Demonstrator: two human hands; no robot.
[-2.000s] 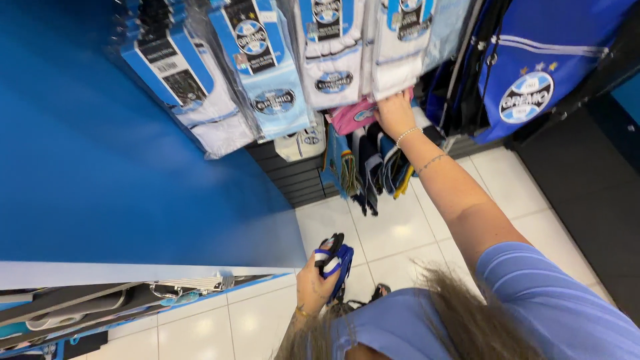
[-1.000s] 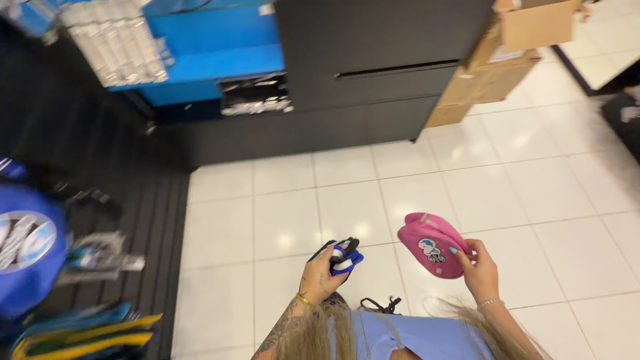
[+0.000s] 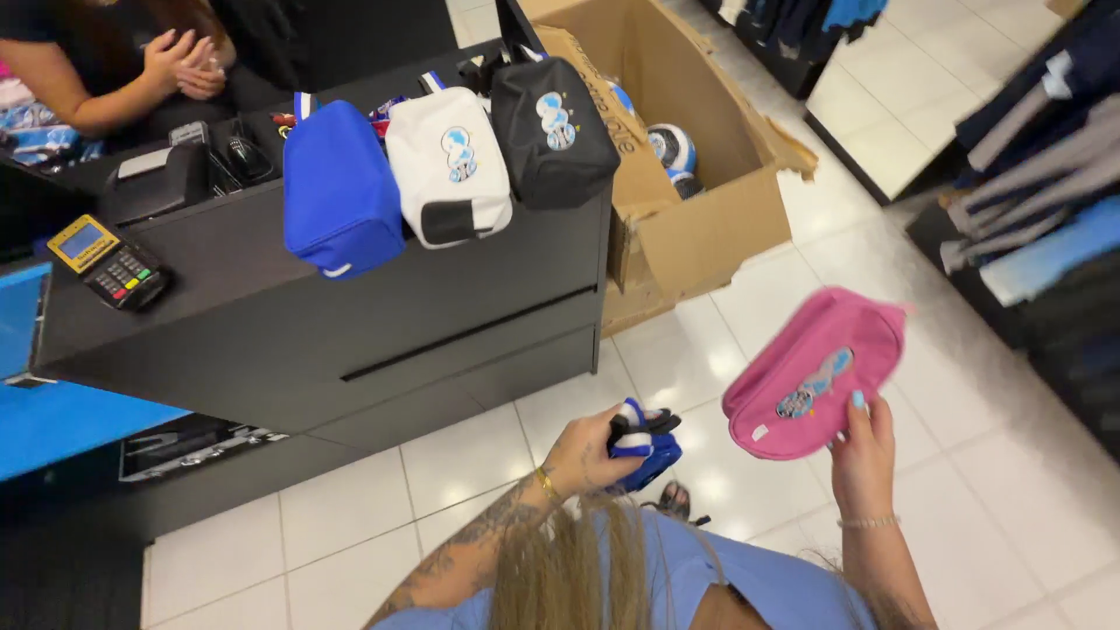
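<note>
My right hand [image 3: 862, 451] grips the lower edge of a pink zip pouch [image 3: 818, 376] with an embroidered crest, held out over the floor. My left hand [image 3: 595, 451] is closed around a bunch of blue, white and black straps [image 3: 634, 437], with blue material hanging below; what they belong to is partly hidden. On the counter ahead, three bags lie side by side: a blue bag [image 3: 341, 188], a white bag [image 3: 451, 166] with a black patch, and a black bag [image 3: 556, 131]. Neither hand touches them.
A dark counter [image 3: 227, 271] carries a card payment terminal [image 3: 109, 262]. Behind it is a person, whose hands [image 3: 188, 66] are together. An open cardboard box [image 3: 717, 236] with balls stands beside the counter. Clothes racks [image 3: 1050, 175] line the right side.
My right hand, at hanging goods two seconds ago, now holds the pink pouch away from the display. The view has swung to the counter. My left hand still holds the straps.
</note>
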